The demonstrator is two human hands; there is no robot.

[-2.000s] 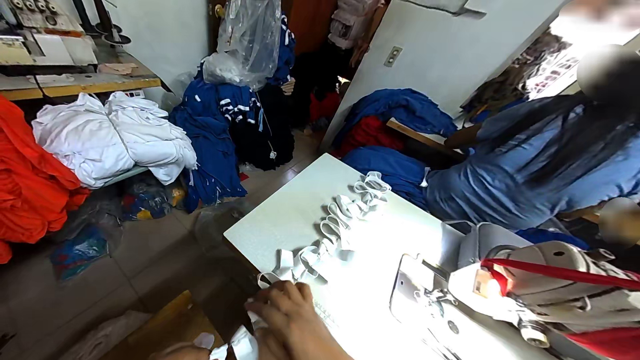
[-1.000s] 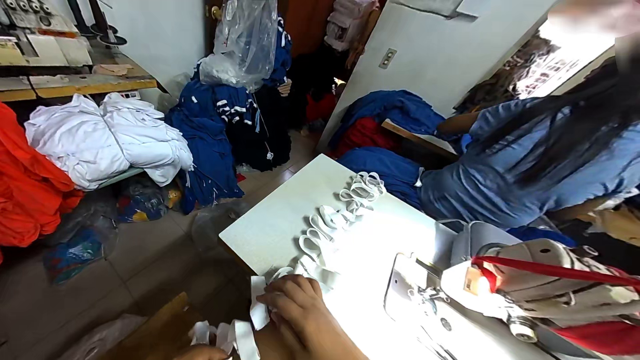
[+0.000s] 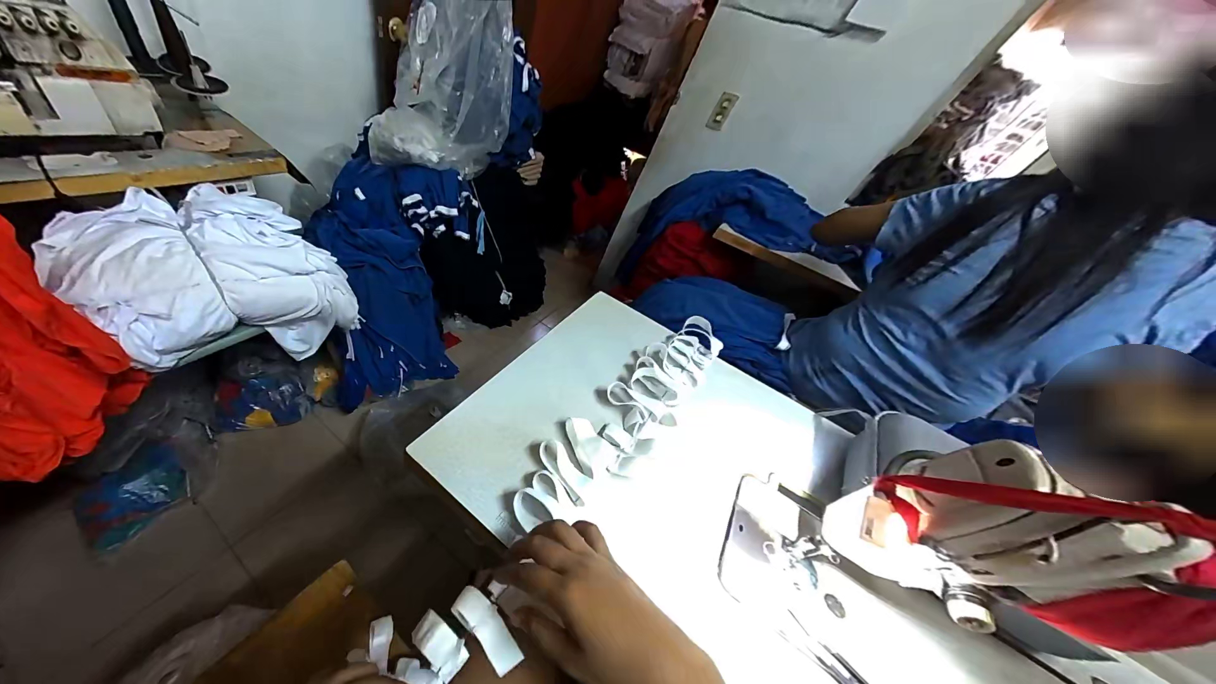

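Note:
White elastic bands (image 3: 655, 380), bent into loops, lie in a row across the white sewing table (image 3: 494, 408). My right hand (image 3: 589, 598) is over the table's near left edge, close to the nearest loop, fingers bent; a white band shows at its fingers, but its grip is partly hidden. At the bottom edge of the view my left hand (image 3: 356, 674) shows only a little, beside several loose white band pieces (image 3: 442, 646); whether it grips them cannot be told. To the right stands the sewing machine (image 3: 893, 532), with red cloth strips on it.
A person in a blue shirt (image 3: 950, 294) sits beyond the table. White cloth bundles (image 3: 190, 266), orange-red cloth (image 3: 47, 370) and blue garments (image 3: 380, 275) lie at left. Another sewing machine (image 3: 76, 85) stands at the upper left. A wooden edge (image 3: 285, 617) is near my left hand.
The looped bands on the table have shifted in their row, and the near loops now stand more apart. The person in blue has leaned and moved an arm.

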